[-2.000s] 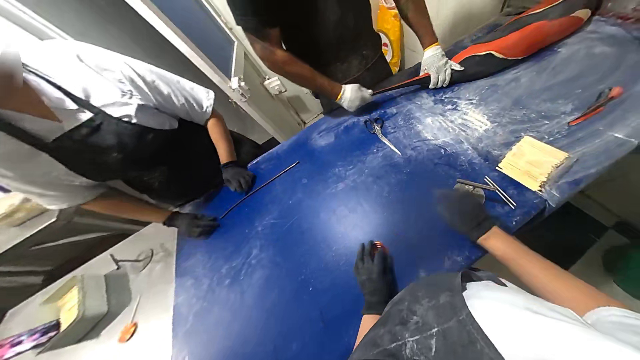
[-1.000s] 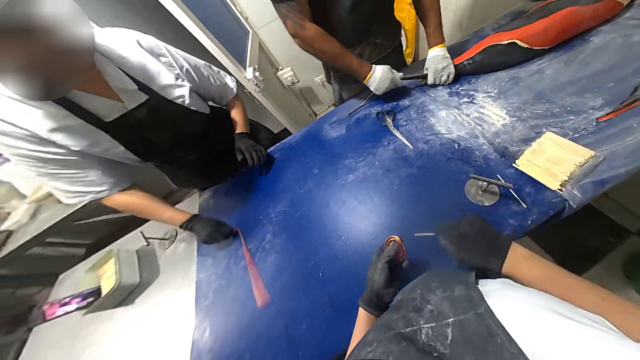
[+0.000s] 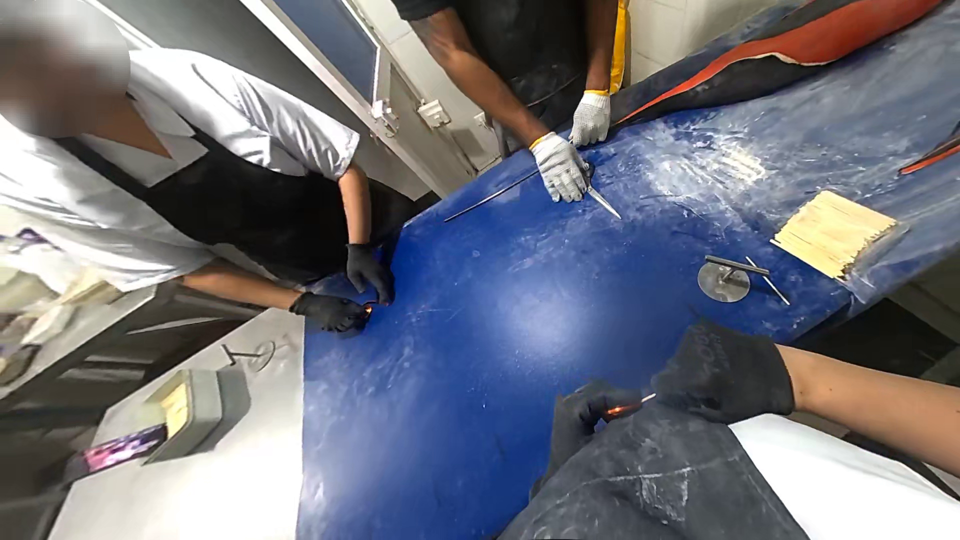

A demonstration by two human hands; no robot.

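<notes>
My left hand [image 3: 589,412], in a black glove, holds a small coiled orange-red and dark piece [image 3: 622,409] close to my dark apron, over the near edge of the blue table [image 3: 450,405]. At its right, my right hand [image 3: 724,371], also black-gloved, is closed on a thin pale wooden stick [image 3: 649,397], whose tip points at the coil. The fingertips of my right hand are partly hidden. Beyond it lie a round metal disc with a bar handle [image 3: 724,281] and a thin pale stick [image 3: 768,280].
Flat wooden sticks [image 3: 834,232] lie in a row at the right. Across the table a co-worker's gloved hand covers the handles of scissors [image 3: 602,201], beside a dark strip [image 3: 491,196]. A long black-and-red roll [image 3: 780,60] lies behind. Another co-worker's black gloves hold a small coil at the left edge.
My right hand has come in beside my left hand with the stick. The co-worker at the left has rolled up the red strip; the one across has reached over to the scissors.
</notes>
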